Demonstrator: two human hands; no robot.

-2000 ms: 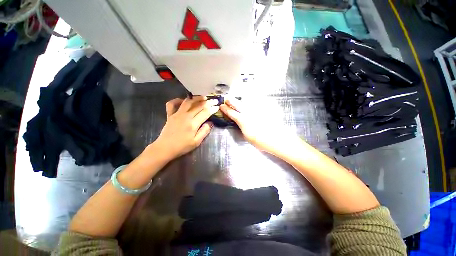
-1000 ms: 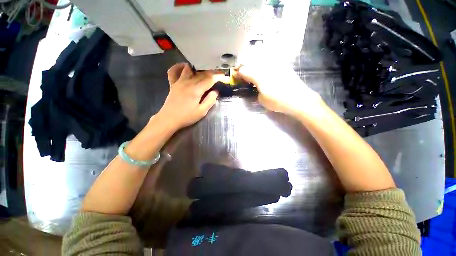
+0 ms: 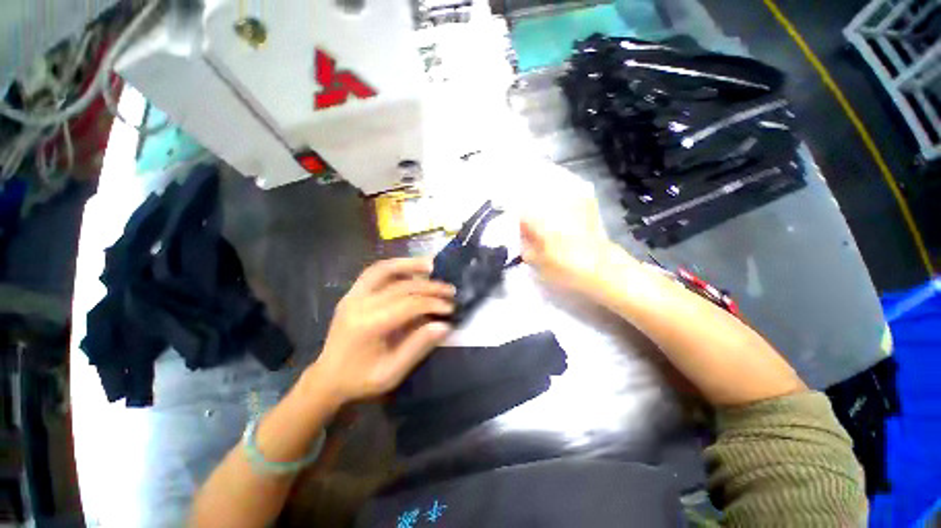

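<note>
My left hand (image 3: 387,330) grips a small black zipper piece (image 3: 473,270) by its left side, in front of the sewing machine head (image 3: 310,98). A thin pale line shows along the piece's upper part. My right hand (image 3: 562,232) is at the piece's right edge, with its fingertips closed on it; glare washes out part of this hand. The yellow plate (image 3: 404,215) lies uncovered below the machine head. A stack of black fabric strips (image 3: 480,384) lies nearest me, just below the held piece.
A heap of black cut pieces (image 3: 175,284) lies at the left. A pile of black zippers (image 3: 686,134) lies at the right. Red-handled snips (image 3: 710,290) lie beside my right forearm. A blue bin (image 3: 918,413) stands beyond the table's right edge.
Both hands have come back from the needle area towards me with the black piece. The yellow plate now shows fully. The view has shifted and turned, and the snips have come into view.
</note>
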